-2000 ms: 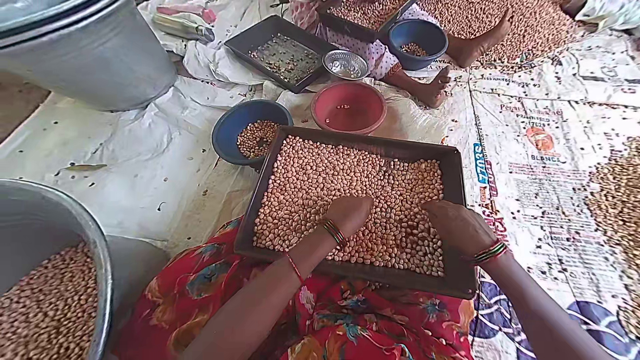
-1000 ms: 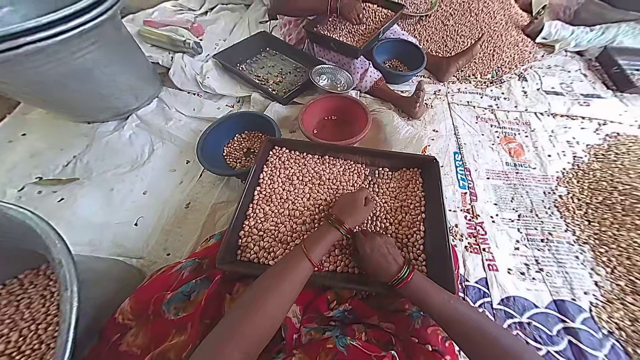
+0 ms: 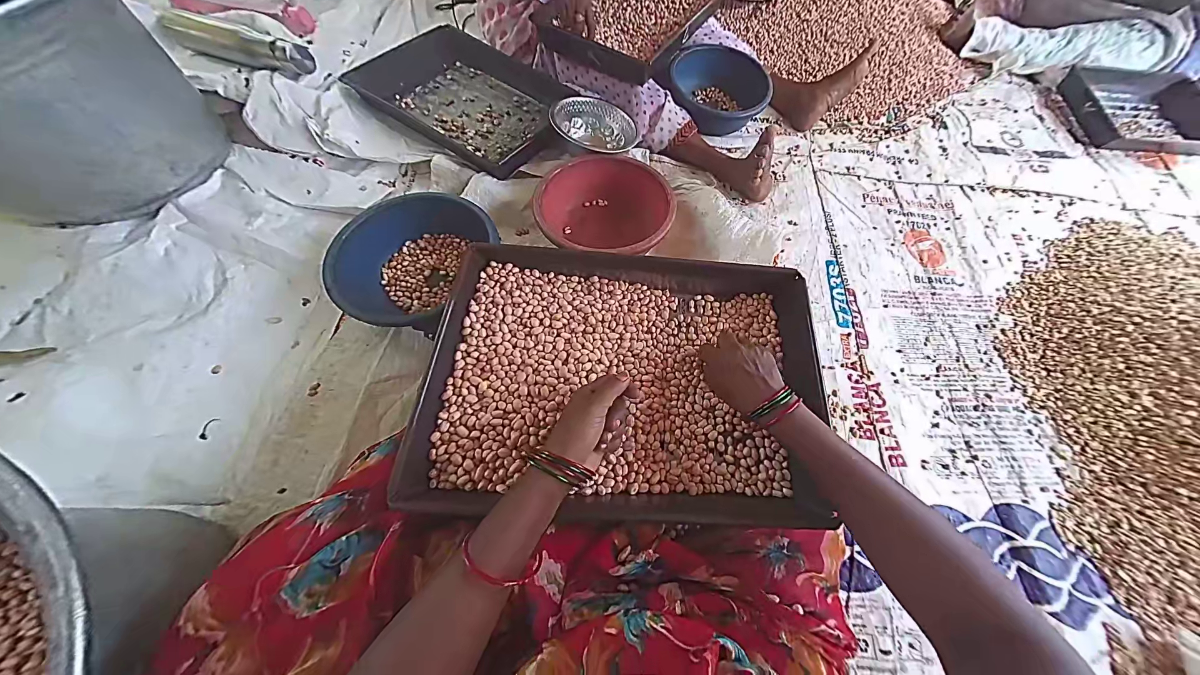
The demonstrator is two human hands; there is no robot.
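A dark rectangular tray (image 3: 609,507) full of pinkish-brown nuts or beans (image 3: 534,347) rests on my lap, over red flowered cloth. My left hand (image 3: 593,419) is over the middle of the tray, fingers curled with the thumb on top; whether anything is inside them is hidden. To its right my right hand (image 3: 741,371) reaches down to the nuts, its fingertips partly hidden. Beyond the tray's far left corner stands a blue bowl (image 3: 354,258) partly filled with nuts. Beside it a red bowl (image 3: 614,202) holds a few small pieces.
Metal tubs (image 3: 103,112) stand at the left. Farther off are another dark tray (image 3: 427,61), a small metal bowl (image 3: 593,125) and a second blue bowl (image 3: 717,70) by a person's legs and feet. Loose nuts are heaped on printed sheets (image 3: 914,328), right and back.
My hands, close together a second ago, are now apart, the right one farther right and forward in the tray. At the back, the person's tray remains beside the blue bowl.
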